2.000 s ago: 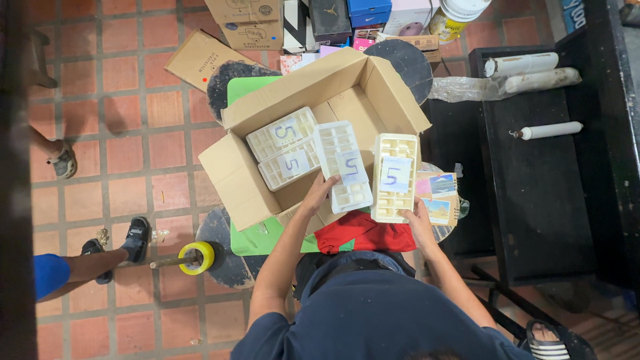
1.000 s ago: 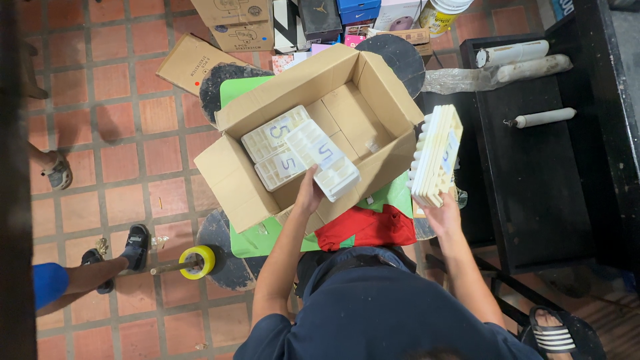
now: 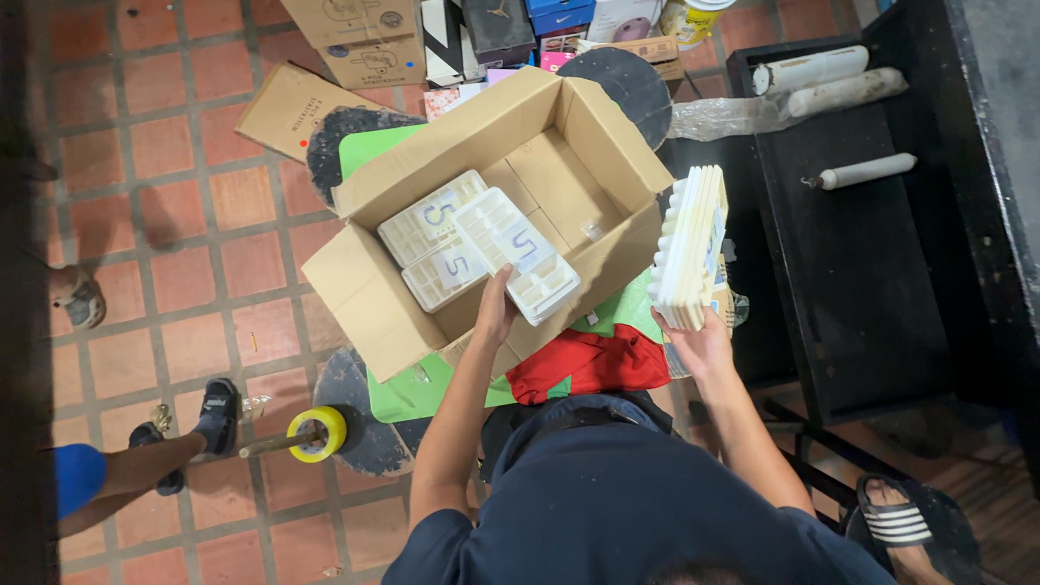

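Note:
My left hand (image 3: 496, 305) holds the lower edge of a stack of white plastic ice cube trays (image 3: 520, 252), tilted over the open cardboard box (image 3: 479, 349). Two more tray stacks (image 3: 431, 219) lie side by side in the box's left part; each bears a paper marked 5. To the right of the box, my right hand (image 3: 695, 337) grips another stack of ice cube trays (image 3: 691, 244) by its lower end, turned on edge so the layers show. The fingers behind that stack are partly hidden.
Under the box is a green board (image 3: 406, 398), with a red cloth (image 3: 593, 366) near my body. A roll of yellow tape (image 3: 317, 435) sits on a stick at left. Shoe boxes (image 3: 496, 28) stand beyond, a black shelf (image 3: 853, 301) at right. Another person's legs (image 3: 154, 471) show at left.
The right-hand stack has turned from face-up to on edge and moved right, away from the box. The left-hand stack, upright at the box's near side two seconds ago, now lies tilted over the other stacks.

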